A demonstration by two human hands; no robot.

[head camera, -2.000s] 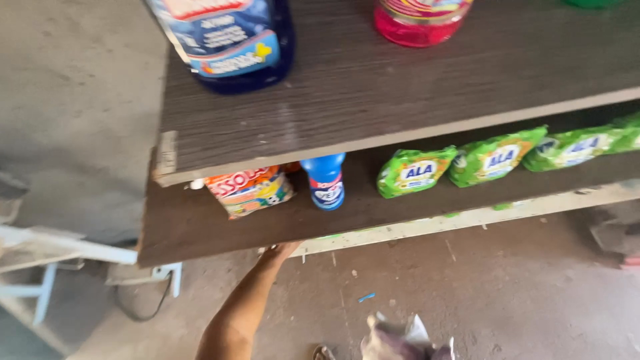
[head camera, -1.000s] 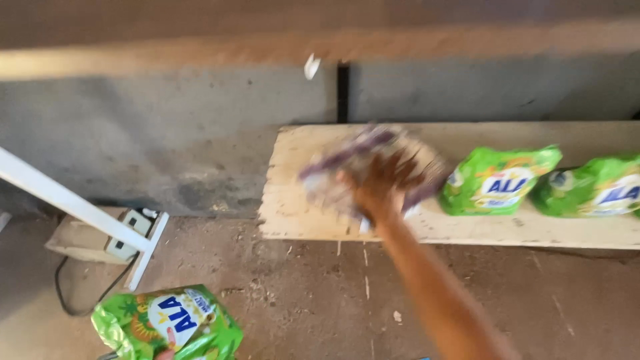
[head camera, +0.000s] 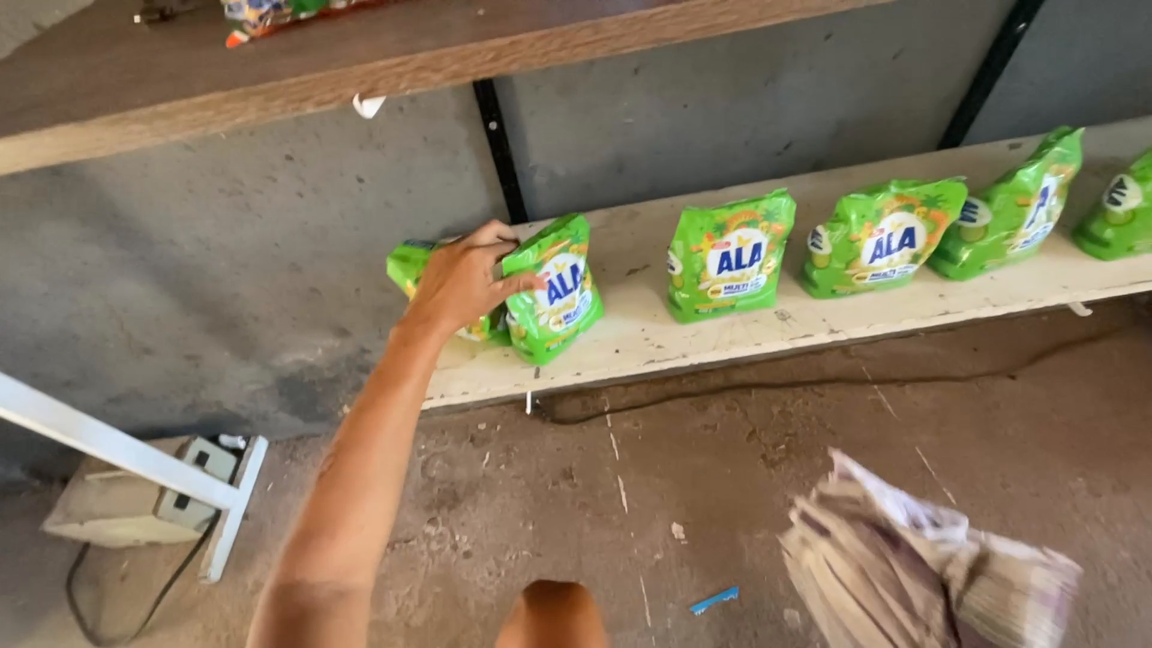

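Observation:
My left hand point(head camera: 468, 279) reaches to the left end of the low, cream-painted shelf board point(head camera: 630, 351). Its thumb lies on the front of a green ALA detergent bag point(head camera: 556, 292), with the fingers at the bag's upper left edge. Another green bag point(head camera: 409, 265) is partly hidden behind this hand. To the right, separated by a gap, a further ALA bag point(head camera: 731, 256) stands upright on the board. A crumpled beige and purplish cloth point(head camera: 927, 567) hangs at the lower right, slightly blurred. My right hand is not visible.
More ALA bags point(head camera: 886, 238) stand farther right. The brown upper shelf point(head camera: 432, 58) overhangs the wall side. A white metal leg point(head camera: 117, 441) and a boxy device point(head camera: 135, 504) with a cable are at lower left. A knee point(head camera: 553, 616) shows at the bottom.
The cloth, under my right hand on the board's left end one second ago, is now off the board at lower right. Bags now stand at that end, with my left hand on them.

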